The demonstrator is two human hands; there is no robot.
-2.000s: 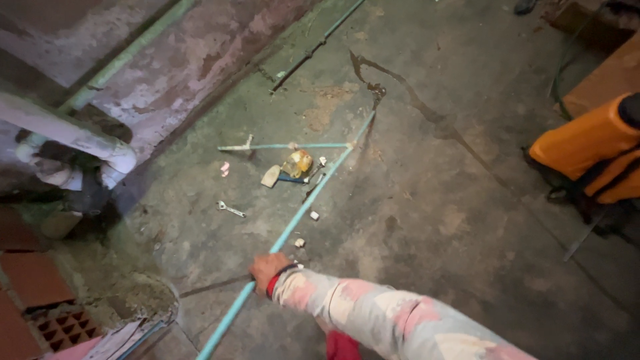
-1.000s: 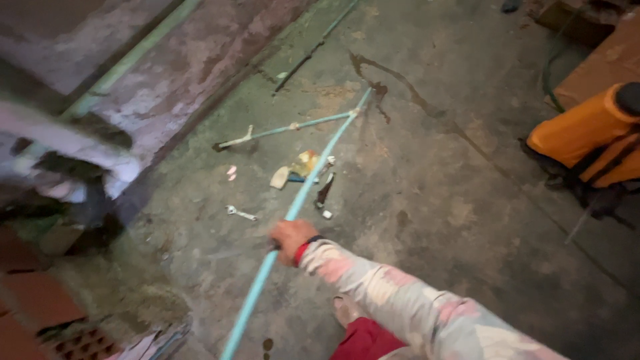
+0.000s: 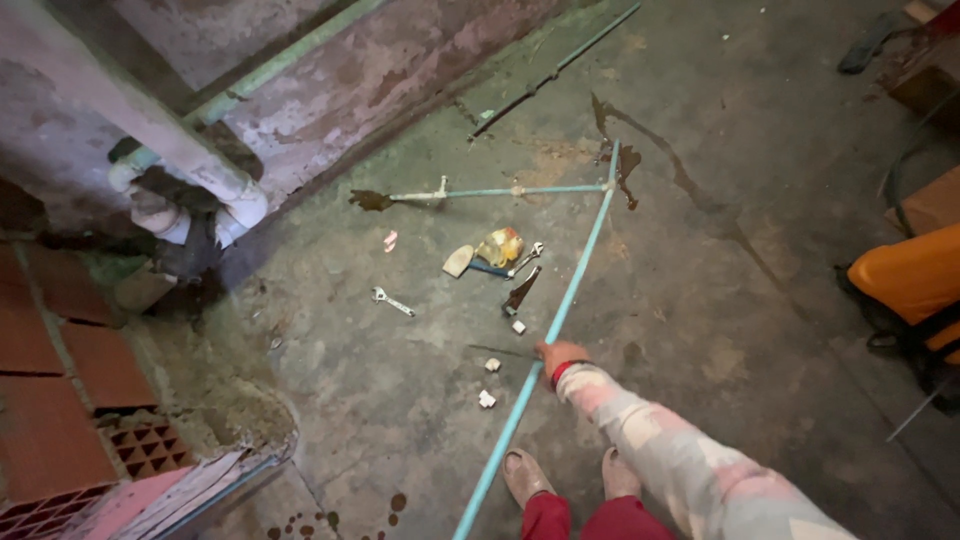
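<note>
My right hand [image 3: 561, 355], with a red band at the wrist, is closed around a long light-blue plastic pipe [image 3: 581, 270]. Near its far end the pipe meets a thinner-looking branch pipe [image 3: 480, 193], which ends in a white tee section [image 3: 431, 195]. Left of the pipe lie an adjustable wrench [image 3: 392, 301], a second wrench [image 3: 527, 259], a dark-handled tool [image 3: 521, 291], a yellow plastic bag or wrapper [image 3: 501, 246], a blue-handled tool [image 3: 487, 268] and small white pipe fittings [image 3: 487, 399]. My left hand is out of view.
A dark pipe [image 3: 551, 75] lies farther off on the concrete floor. At left are large wall pipes [image 3: 172, 135] and hollow red bricks [image 3: 56, 420]. An orange container with black straps [image 3: 907, 277] stands at right. Wet streaks mark the floor; my feet [image 3: 525, 476] are below.
The view has shifted, bringing both feet into sight. My right hand stays closed on the blue pipe.
</note>
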